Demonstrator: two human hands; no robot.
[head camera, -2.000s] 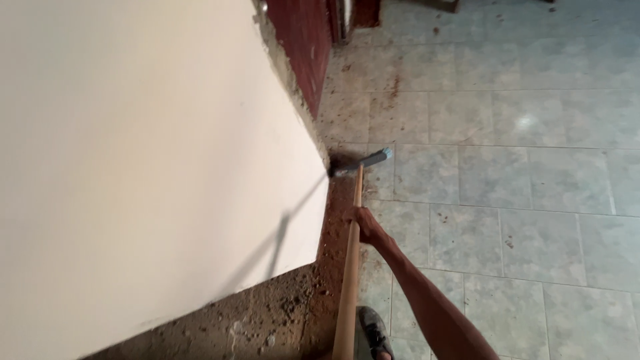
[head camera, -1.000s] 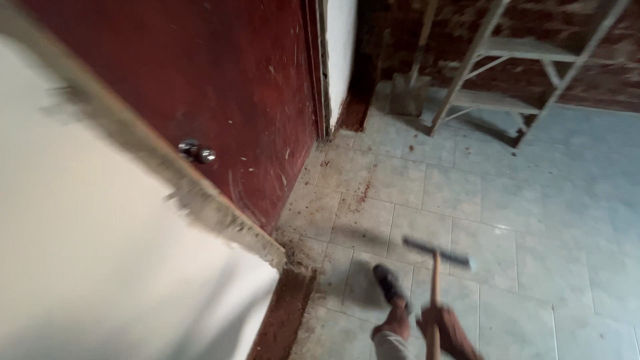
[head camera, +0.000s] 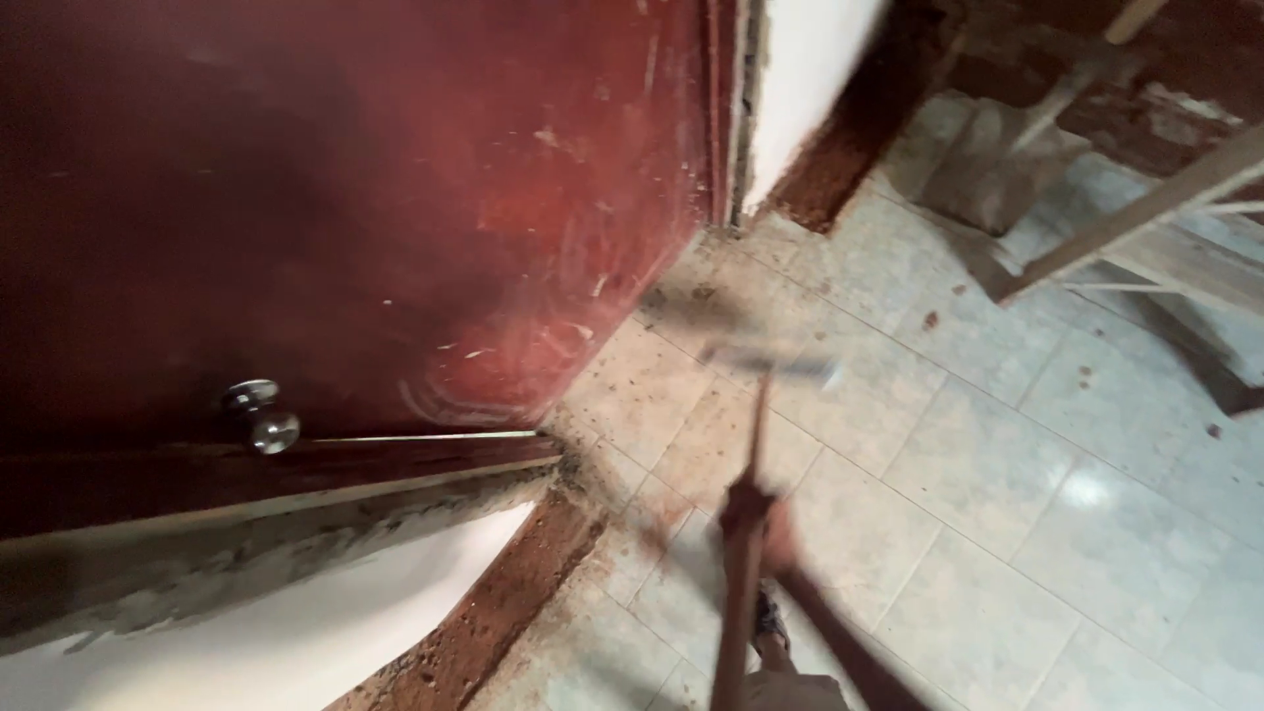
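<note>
My right hand (head camera: 762, 523) is closed around the wooden handle (head camera: 758, 430) of a broom, with the forearm coming in from the bottom right. The near part of the handle runs down out of the bottom edge. Beyond my hand, the broom's wide head (head camera: 772, 363) is blurred by motion over the dusty floor tiles (head camera: 691, 425), a little out from the foot of the red door (head camera: 474, 237). Whether the head touches the floor cannot be told. My left hand is not in view.
A shovel (head camera: 987, 173) leans at the upper right beside a ladder (head camera: 1136, 222). The door has a round metal knob (head camera: 275, 432). Bare reddish strips (head camera: 513, 602) edge the white walls. My shoe (head camera: 768, 617) is below my hand, and small debris dots the tiles.
The view has swung from the white wall to the red door. The broom head, first beside the wall's corner, is now in front of the door. My right hand has kept hold of the handle.
</note>
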